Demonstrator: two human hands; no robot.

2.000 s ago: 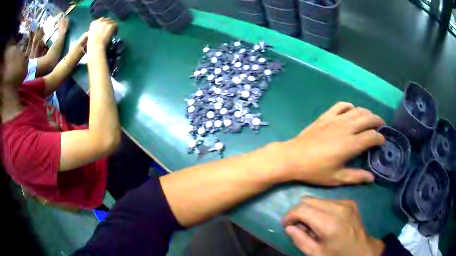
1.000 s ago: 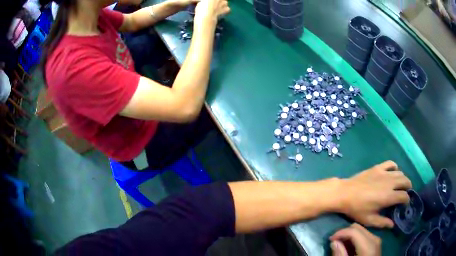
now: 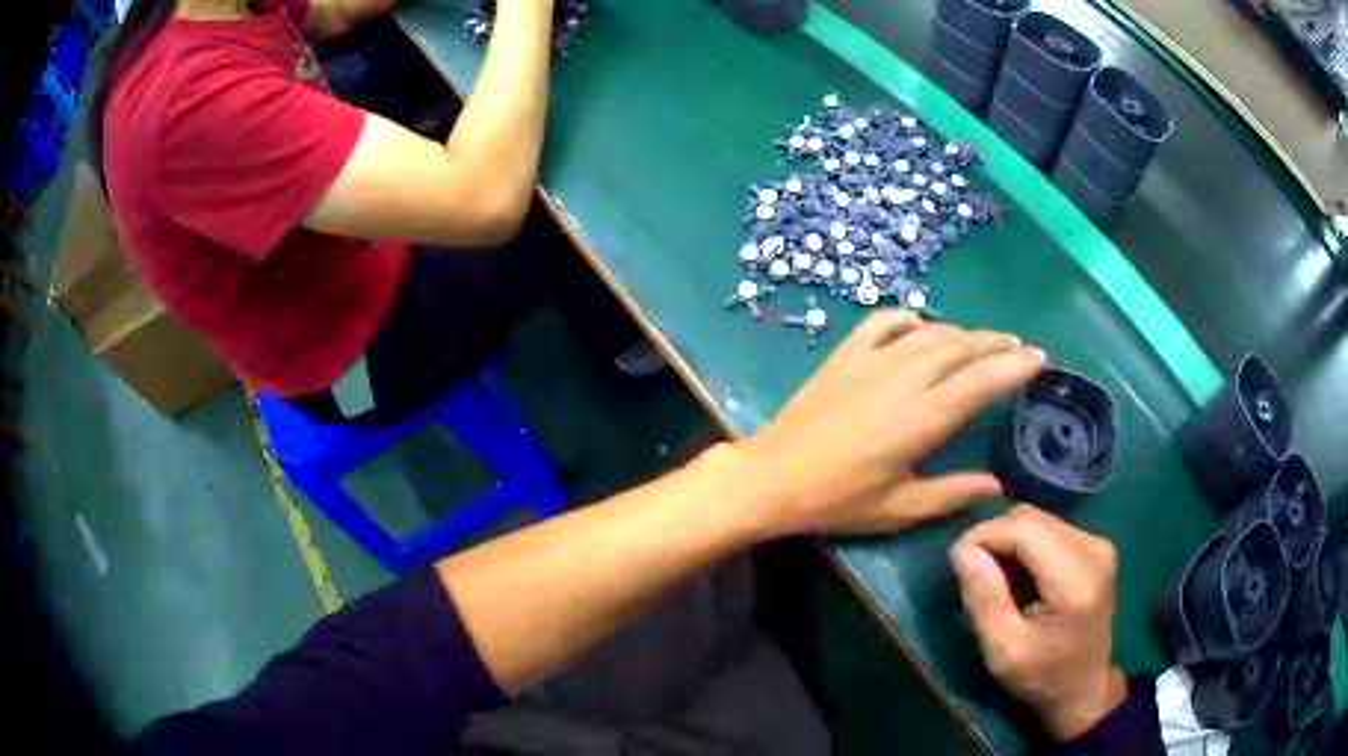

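Note:
A dark cup-shaped housing [image 3: 1061,434] stands on the green bench with its open side up, showing a round hub with a centre hole. My left hand [image 3: 887,428] is at its left side, the index fingertip at the far rim and the thumb at the near left edge, bracketing it. My right hand [image 3: 1041,609] is curled just in front of the housing, not touching it; whether something small is inside the fingers is hidden. A heap of grey inserts with white discs [image 3: 865,207] lies beyond my left hand.
More housings [image 3: 1249,583] cluster at the right, by a white cloth [image 3: 1183,716]. Stacked housings [image 3: 1116,141] stand beyond the light green strip [image 3: 1101,266]. A person in a red shirt [image 3: 252,177] sits at the left on a blue stool [image 3: 429,473].
The view has shifted. The housing at my left hand now stands apart from the right-hand cluster, where it was close before. My right hand is further into view and near the housing.

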